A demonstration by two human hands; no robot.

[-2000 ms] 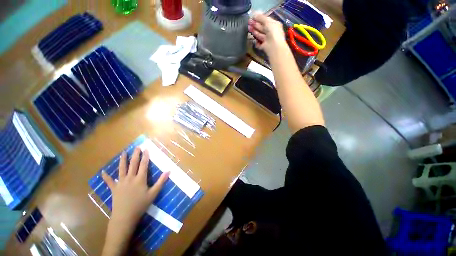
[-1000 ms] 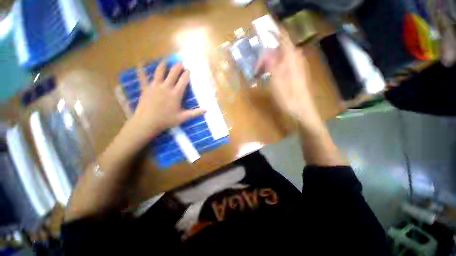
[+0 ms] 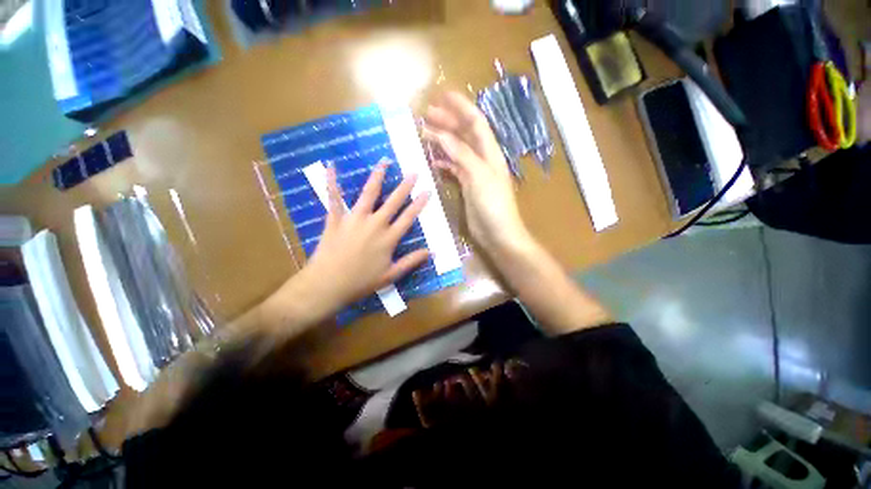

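A blue solar cell panel (image 3: 329,143) with silvery parallel lines lies in front of me. A long white strip (image 3: 420,191) lies along its right side and a shorter white strip (image 3: 318,181) lies across it, partly under my hand. My left hand (image 3: 368,244) rests flat on the panel with fingers spread. My right hand (image 3: 473,167) is beside the panel's right edge, fingers slightly curled; whether it holds a thin ribbon I cannot tell. A thin edge ribbon (image 3: 279,212) lies along the panel's left edge.
Short ribbons (image 3: 516,115) and a white strip (image 3: 576,134) lie right, then a stand with sponge (image 3: 614,65), a phone (image 3: 676,148) and red-yellow loop handles (image 3: 831,105). Long ribbons (image 3: 153,277) and white strips (image 3: 67,320) lie left. Stacked panels (image 3: 129,48) are far left.
My right hand has moved from the grey device, over the short ribbons, to the panel's right edge. My left hand has shifted lower on the panel. The view has turned and moved.
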